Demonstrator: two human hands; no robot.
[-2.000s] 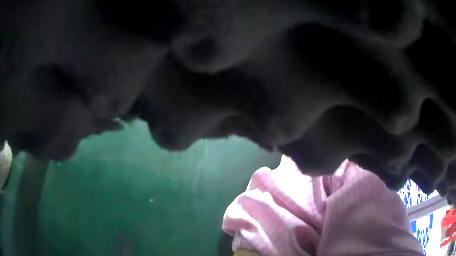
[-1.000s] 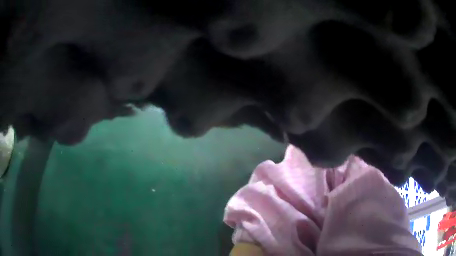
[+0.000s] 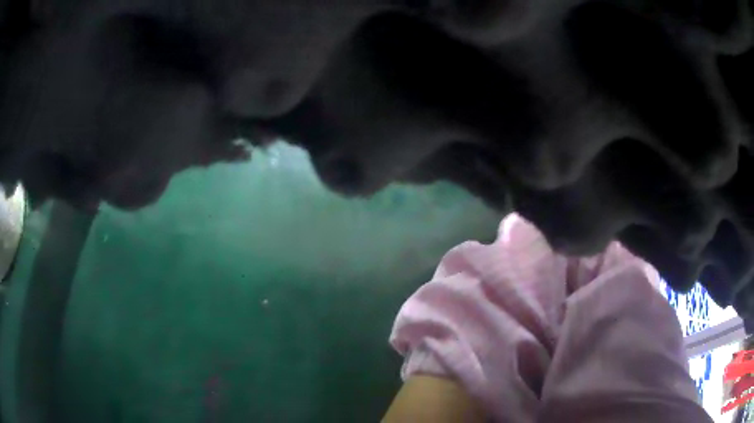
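The green mat [image 3: 215, 289] fills the lower left and middle, with small specks and a pale glare patch near its upper part. A pink sleeve [image 3: 628, 339], bunched at its cuff, reaches in at the lower right, and it appears to be on my right arm. A short stretch of bare forearm [image 3: 434, 403] shows below the cuff and is cut off by the bottom edge. My right hand is out of the picture. My left hand is not in view. No held or worked object shows.
Black bumpy foam [image 3: 281, 74] covers the upper half, close to the camera. A dark curved band [image 3: 51, 281] runs down the left side, with a pale rounded thing [image 3: 10, 227] beyond it. A blue-and-white patterned area [image 3: 696, 304] and a red object [image 3: 738, 382] are at the far right.
The foam's lower edge has shifted up and right, showing more mat. The sleeve sits a little further right, and more bare forearm shows below its cuff.
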